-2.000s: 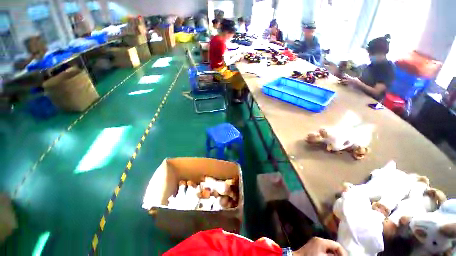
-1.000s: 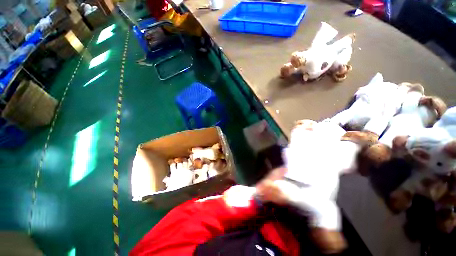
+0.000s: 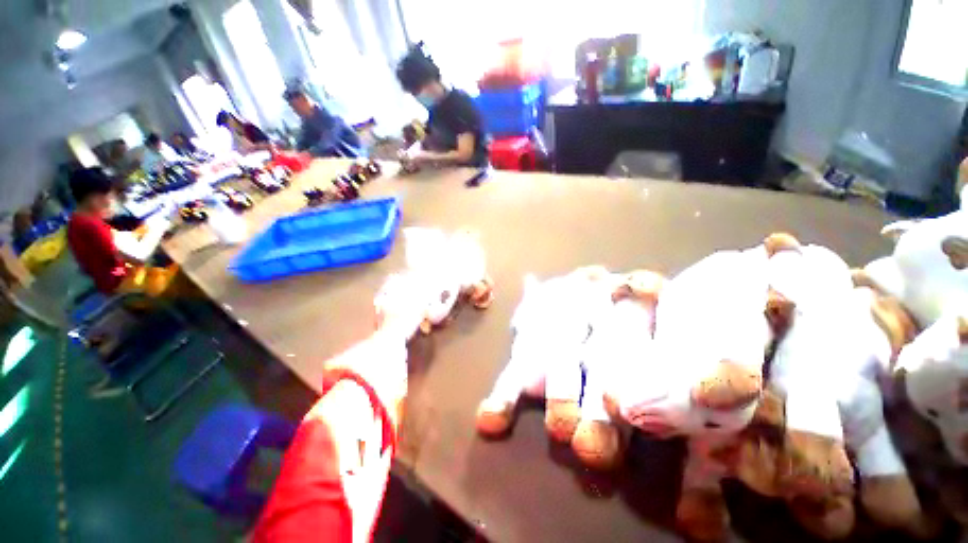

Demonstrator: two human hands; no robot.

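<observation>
My left hand (image 3: 395, 316), in a red sleeve, reaches over the table to a single white-and-brown plush toy (image 3: 459, 278) lying near the blue tray. The hand is at the toy's near left side. Bright glare blends the fingers with the white plush, so a grip cannot be made out. A group of larger white plush toys with brown paws and ears (image 3: 706, 329) lies across the right side of the table. My right hand is out of view.
The long brown table (image 3: 573, 217) bears a blue tray (image 3: 318, 242). A blue stool (image 3: 228, 451) and a metal-framed chair stand on the floor at left. A person in a dark shirt (image 3: 459, 133) sits across the table; a person in red (image 3: 96, 239) sits at far left.
The view has swung right. My left hand has moved from a blurred white plush toy at the near table edge out to the single toy by the tray. The cardboard box has left view.
</observation>
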